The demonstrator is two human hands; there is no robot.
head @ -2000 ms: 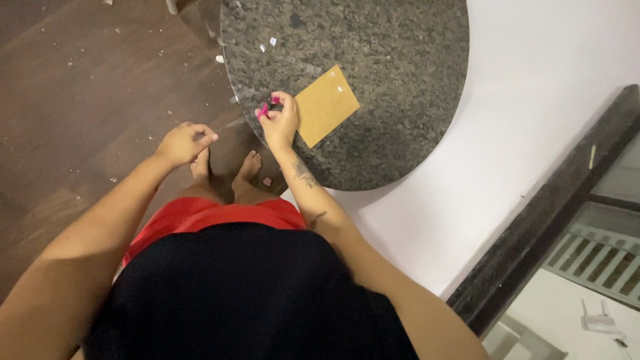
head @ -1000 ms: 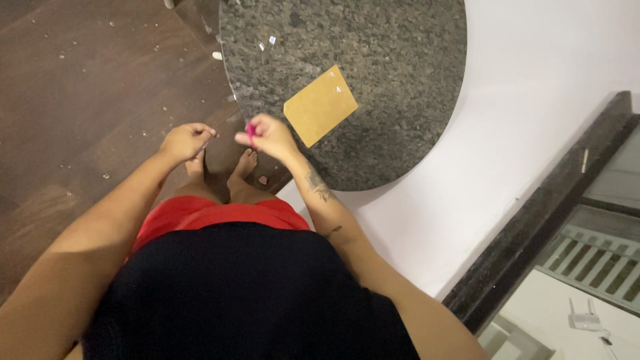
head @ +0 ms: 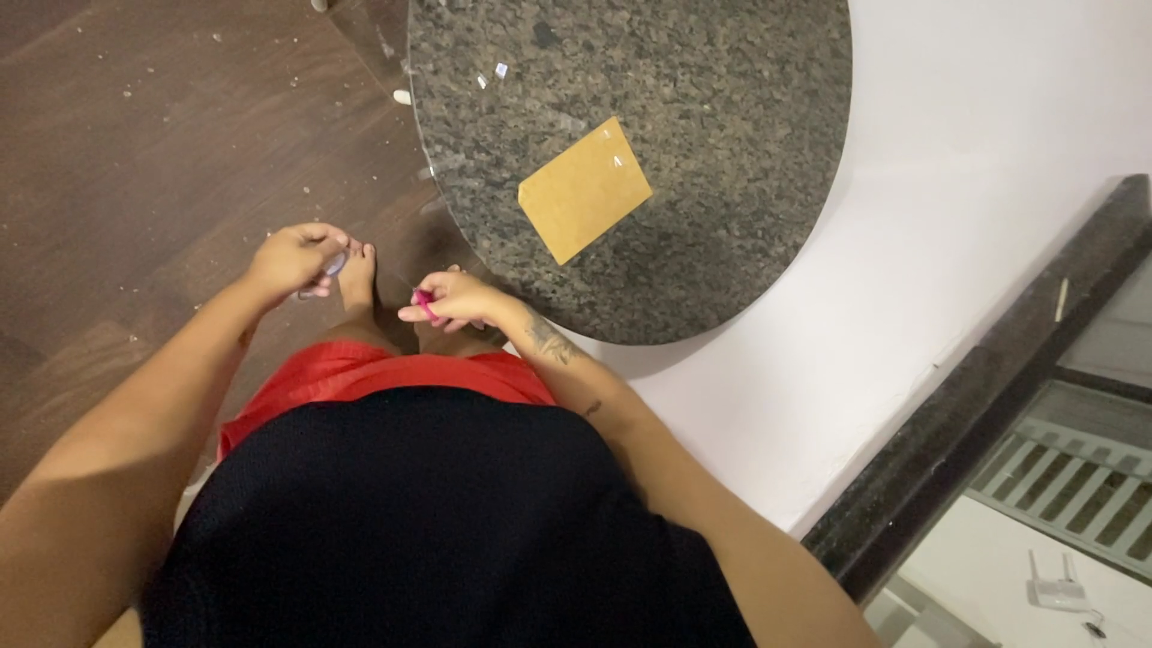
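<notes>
My left hand [head: 297, 261] is over the floor at the left, its fingers closed on a clear ring-shaped thing [head: 336, 264] that looks like a roll of transparent tape. To its right, my right hand [head: 454, 301] grips a small pink-handled tool [head: 426, 304], possibly scissors; its working end cannot be made out. A yellow-brown paper envelope [head: 585, 191] lies flat on the dark granite tabletop [head: 720, 180], up and to the right of my right hand. Small shiny clear pieces [head: 617, 162] show near its upper corner.
Small pale bits [head: 501, 69] lie near the round tabletop's left edge. A white object [head: 402, 96] is beside that edge. Crumbs dot the dark wooden floor [head: 180, 144]. A white wall [head: 954, 162] and a dark stone ledge [head: 981, 387] stand to the right.
My right hand, with the pink tool, has moved from beside the envelope down off the tabletop toward my left hand. The clear ring in my left hand now shows. The envelope stays put.
</notes>
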